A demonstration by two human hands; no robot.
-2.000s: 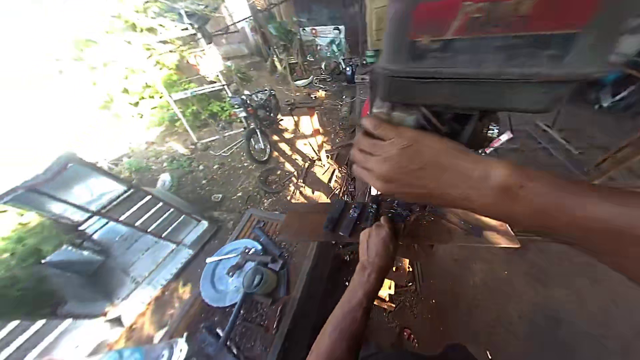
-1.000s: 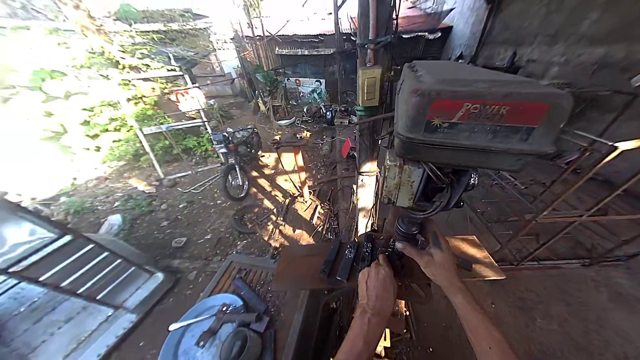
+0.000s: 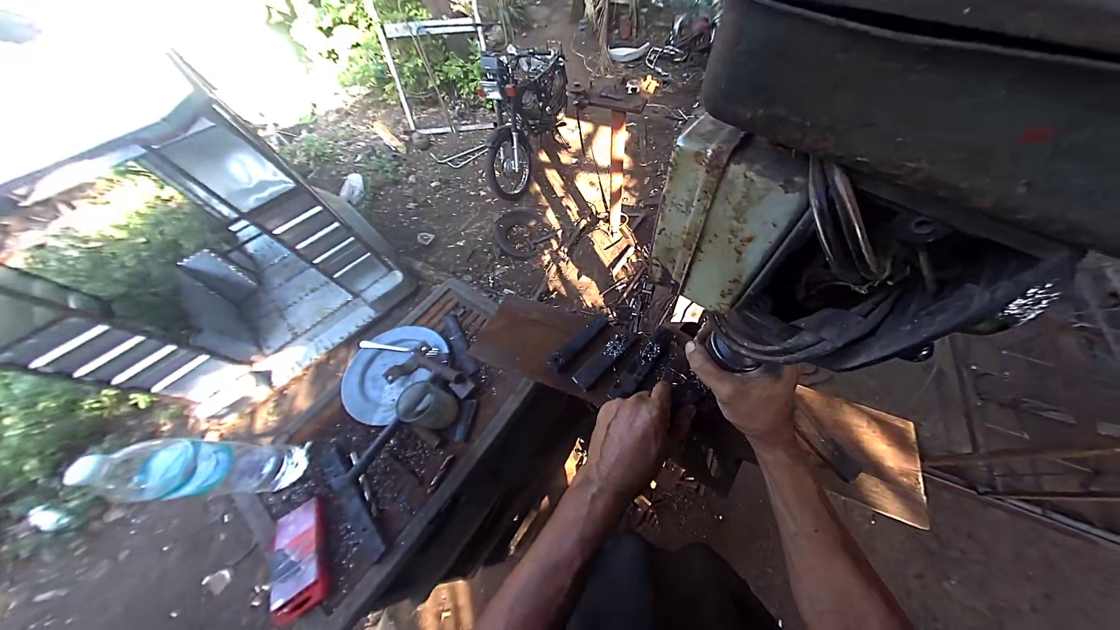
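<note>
Under the dark cover of a drill press [image 3: 752,219], my right hand [image 3: 744,381] is wrapped round the round black chuck [image 3: 731,352]. Beside it my left hand [image 3: 632,433] has its fingers curled at the near end of a dark metal block [image 3: 643,360]; what lies under the fingertips is hidden. Two more dark metal bars, one at the left [image 3: 577,342] and one with shavings on it [image 3: 605,360], lie side by side on a brown plate [image 3: 516,337]. Bright metal shavings are scattered over the blocks.
On the wooden bench at the left stand a blue-grey plate [image 3: 359,385] with metal parts, a metal cup [image 3: 427,405], a clear plastic bottle [image 3: 188,468] and a red case [image 3: 299,560]. A sheet [image 3: 884,455] juts out at the right. Behind are a motorcycle [image 3: 525,114] and a loose tyre [image 3: 518,234].
My right hand was raised beside the machine two seconds ago and has come down to the chuck. My left hand has stayed at the blocks. The view has shifted strongly.
</note>
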